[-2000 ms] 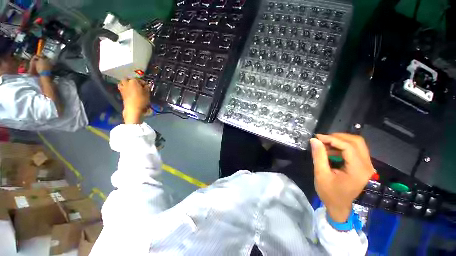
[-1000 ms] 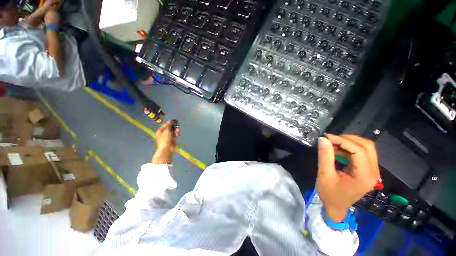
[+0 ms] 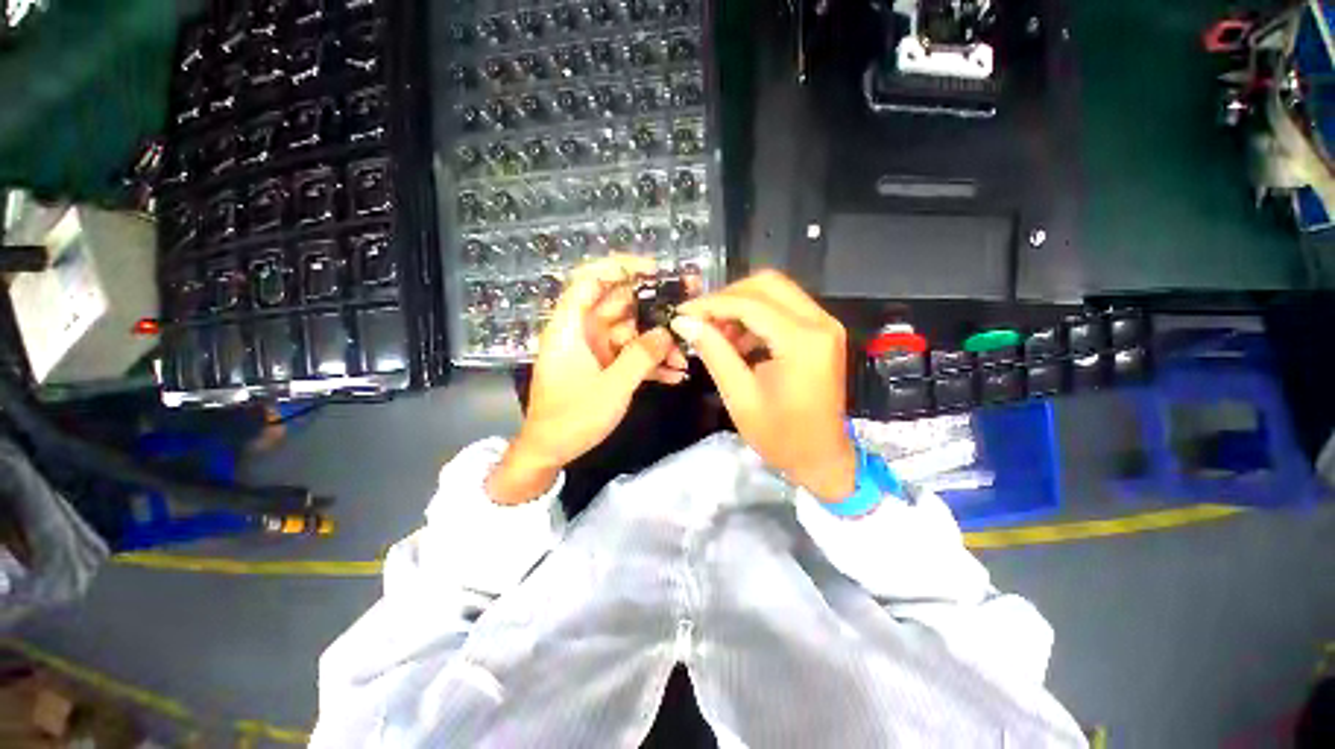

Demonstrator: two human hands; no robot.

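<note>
A small dark module (image 3: 662, 299) with light glints is held between my two hands, over the near edge of the clear blister tray (image 3: 455, 278). My left hand (image 3: 593, 359) grips it from the left with thumb and fingers. My right hand (image 3: 764, 369) has thumb and forefinger pinched together at its right side. Something tiny and light shows at the right fingertips, too small to name. A blue strap is on my right wrist.
The black blister tray (image 3: 296, 334) lies left of the clear one, with a white box unit (image 3: 95, 293) beyond it. The black press fixture (image 3: 915, 256) is at right. Its red button (image 3: 896, 343), green button (image 3: 993, 340) and a blue bin (image 3: 1022, 465) are near the edge.
My left hand has come in from the far left and now holds the module beside my right hand. The view has swung, so the trays and press appear further left.
</note>
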